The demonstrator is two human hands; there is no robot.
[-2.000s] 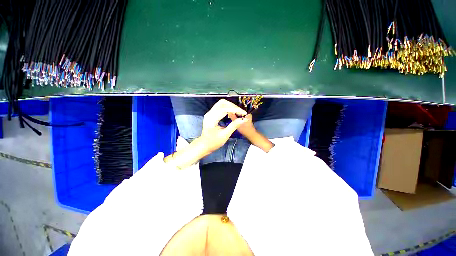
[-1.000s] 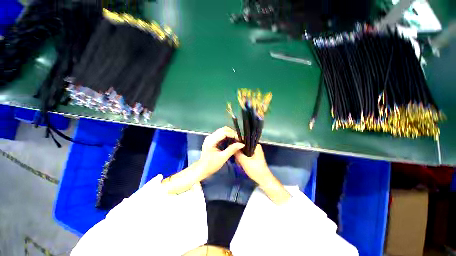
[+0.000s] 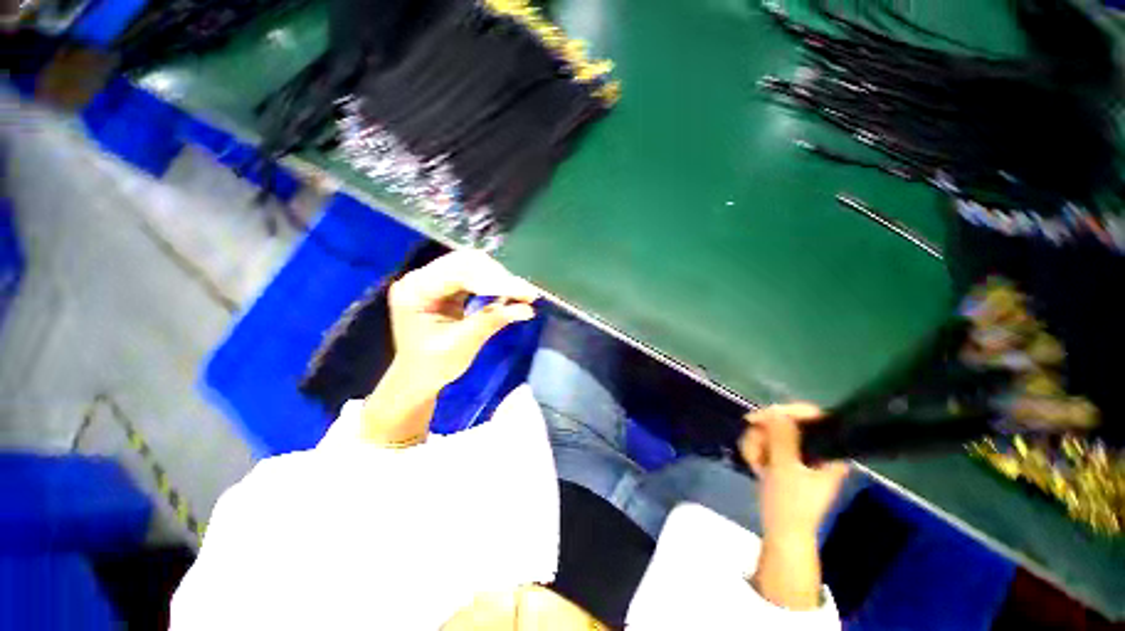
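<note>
My right hand (image 3: 796, 475) grips a blurred bundle of black cables (image 3: 907, 422) just over the bench's front edge. The bundle points right, and its gold tips (image 3: 1018, 351) are over the right cable stack (image 3: 1042, 290). My left hand (image 3: 444, 327) is in front of the bench edge near the left cable stack (image 3: 457, 111). Its thumb and index finger are curved with a small gap between them, and no cable shows in it. The left stack has gold tips on its far side and white-blue tips near the edge.
Loose black cables (image 3: 888, 99) lie behind the right stack on the green bench mat (image 3: 691, 185). A thin grey strip (image 3: 891, 227) lies left of the right stack. A blue bin (image 3: 278, 327) with black cables is below the edge at left.
The view has turned and tilted. My hands were together at the bundle and are now wide apart. The bundle has moved right in my right hand, and my left hand has come off it.
</note>
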